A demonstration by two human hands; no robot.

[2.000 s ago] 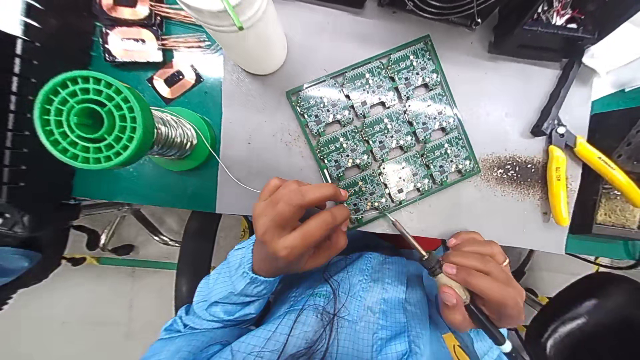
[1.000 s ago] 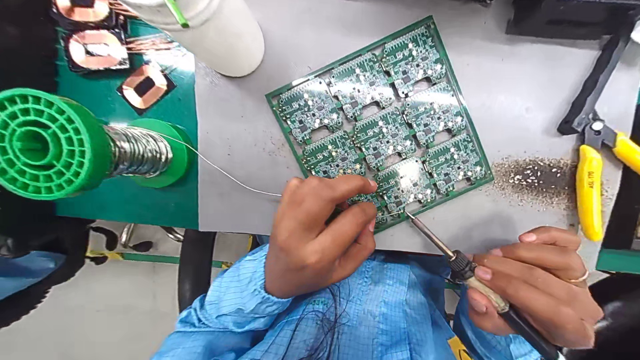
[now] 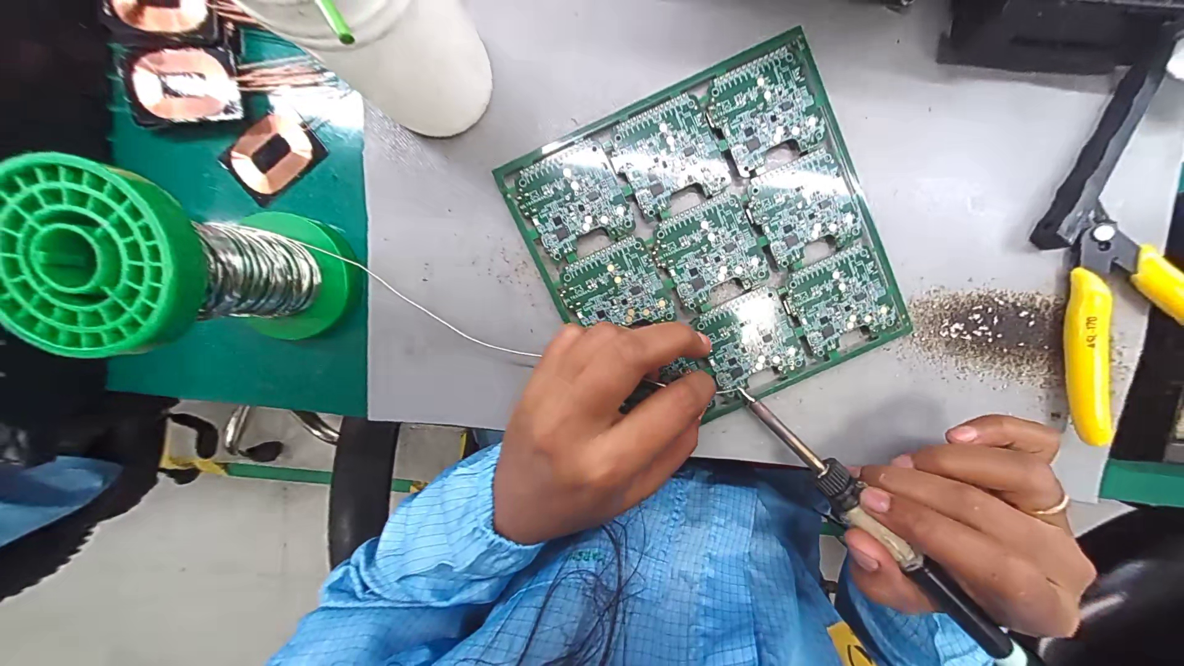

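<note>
A green panel of several joined circuit boards [image 3: 708, 236] lies tilted on the grey mat. My left hand [image 3: 606, 425] rests over its lower left corner, thumb and fingers pinching the solder wire [image 3: 444, 324], which runs back to a green spool [image 3: 264, 273] at the left. Just past my fingertips the wire's end meets the panel's lower edge. In my right hand [image 3: 971, 518] is a soldering iron [image 3: 846, 495], held like a pen; its tip is at that same edge, beside the wire's end. The boards under my left hand are partly hidden.
Flat copper coils [image 3: 271, 155] lie on the green mat [image 3: 231, 370] behind the spool. A white container [image 3: 421, 69] stands at the top. Yellow-handled cutters [image 3: 1090, 356] lie at the right, next to scattered solder debris [image 3: 990, 333]. Black equipment [image 3: 1036, 37] is at the upper right.
The soldering iron's tip and my left fingertips have moved rightward along the panel's lower edge since the first frame. Both hands keep their hold. The view has shifted slightly.
</note>
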